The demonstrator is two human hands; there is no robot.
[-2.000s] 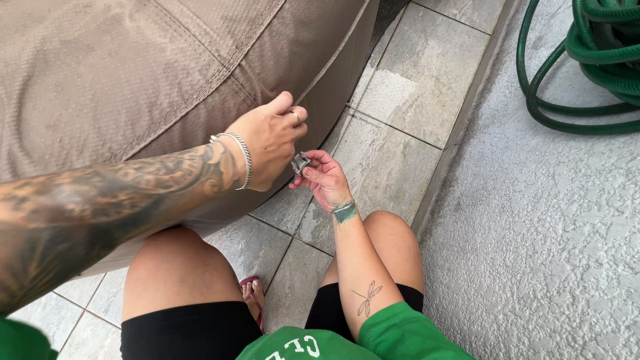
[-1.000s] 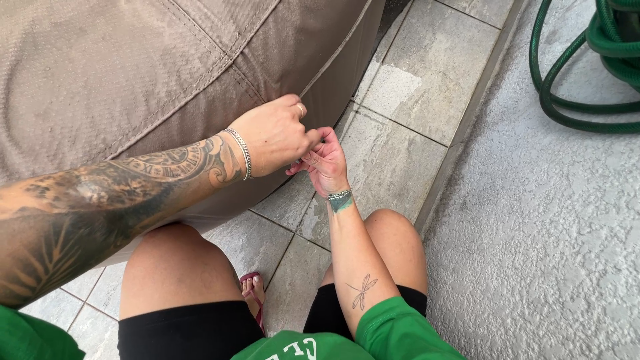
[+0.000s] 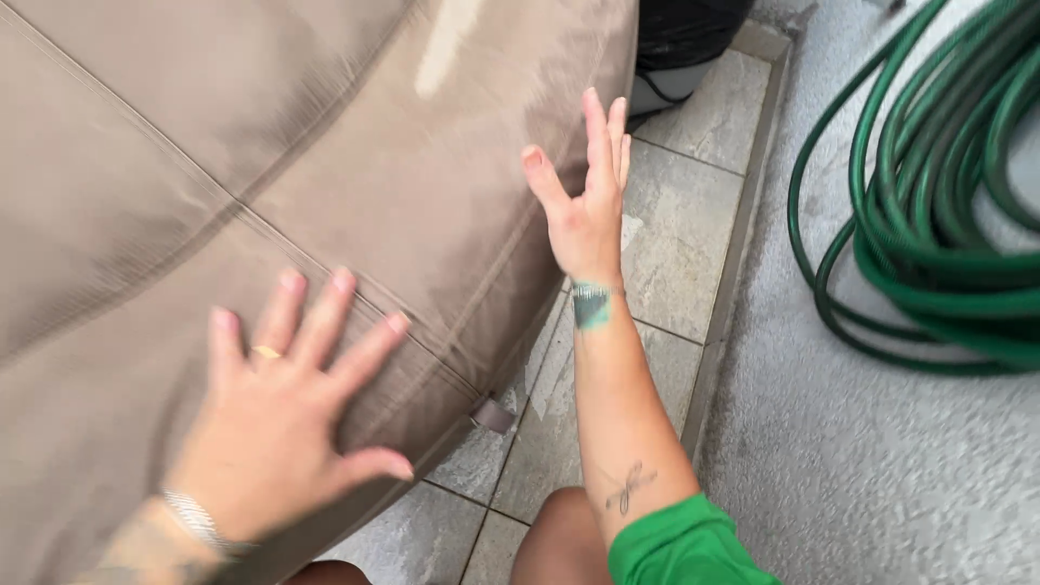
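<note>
A large taupe fabric cover (image 3: 390, 211) with stitched seams fills the left and centre of the head view. My left hand (image 3: 284, 406), slightly blurred, is over the cover with its fingers spread, palm down; whether it presses on the fabric I cannot tell. It wears a ring and a bracelet. My right hand (image 3: 589, 195) is raised at the cover's right edge, fingers apart and holding nothing; contact with the cover is unclear. Between the hands, a small fabric tab (image 3: 492, 414) sticks out from the cover's lower edge, where a seam ends.
A coiled green garden hose (image 3: 877, 244) lies at the right on a rough grey surface (image 3: 853, 471). Grey floor tiles (image 3: 674, 236) run between the cover and a low raised edge (image 3: 715, 325). A black plastic-like item (image 3: 691, 32) stands behind the cover at the top.
Both hands have moved apart from where they met at the cover's edge, and their fingers have spread. The small object between them earlier is no longer held. The view has shifted.
</note>
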